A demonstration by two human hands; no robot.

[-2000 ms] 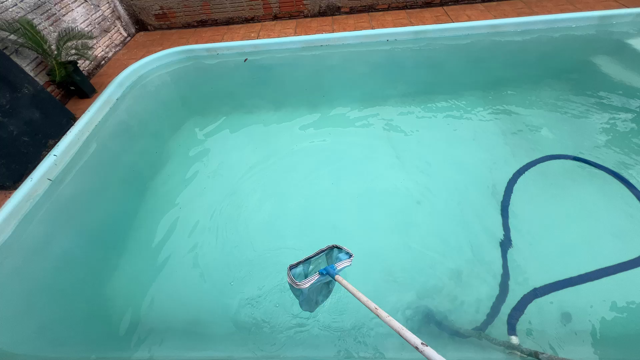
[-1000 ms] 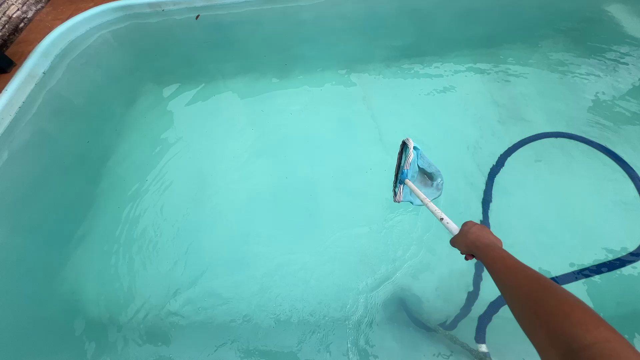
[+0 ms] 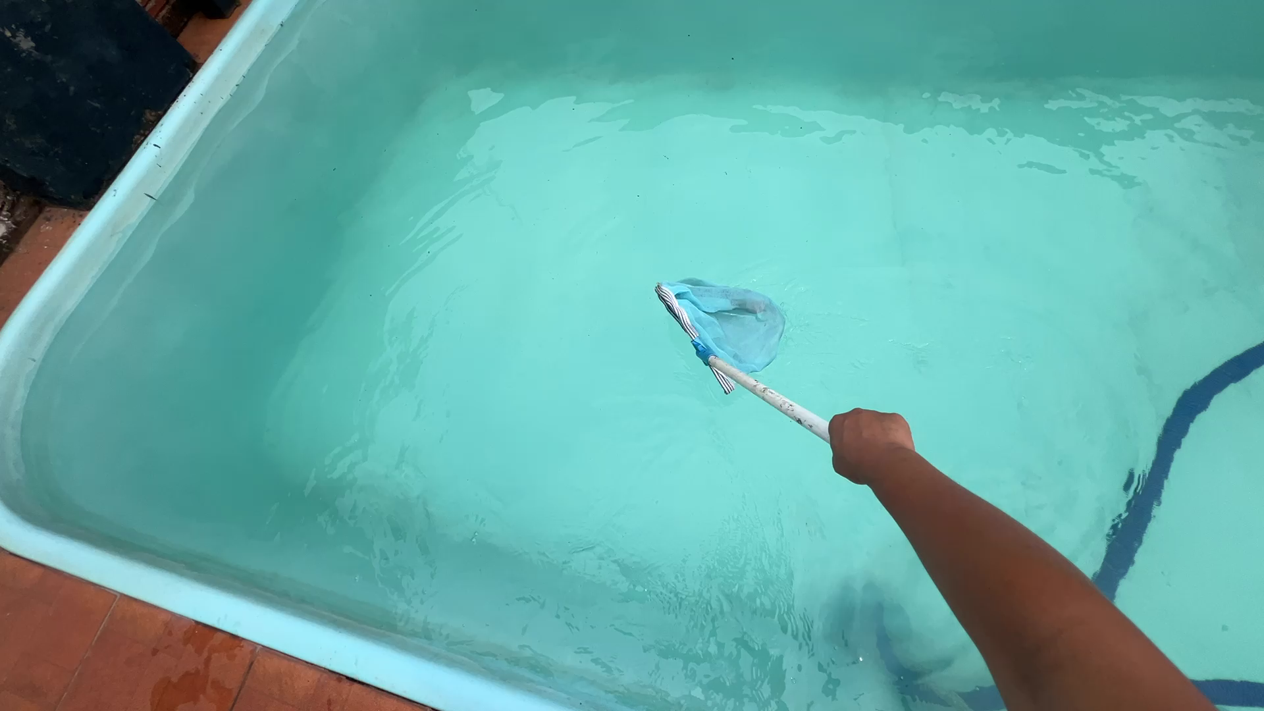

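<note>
My right hand (image 3: 869, 444) is closed around the white pole (image 3: 780, 400) of a pool skimmer net, with the arm reaching in from the lower right. At the pole's far end, the blue mesh bag (image 3: 746, 326) lies at the water's surface, spread to the right of its striped rim (image 3: 681, 316). A blue fitting (image 3: 702, 351) joins the rim to the pole. A small darker patch shows within the mesh; what it is cannot be told. My left hand is out of view.
The pool's light blue edge (image 3: 148, 188) runs down the left and along the lower left. Beyond it are terracotta tiles (image 3: 148, 652) and a dark panel (image 3: 84, 99) at the upper left. A blue hose (image 3: 1165, 464) curves through the water on the right.
The skimmer net has moved left, away from the hose, with my right hand still on its pole. My right hand was out of view two seconds ago. The view has shifted toward the pool's near left corner.
</note>
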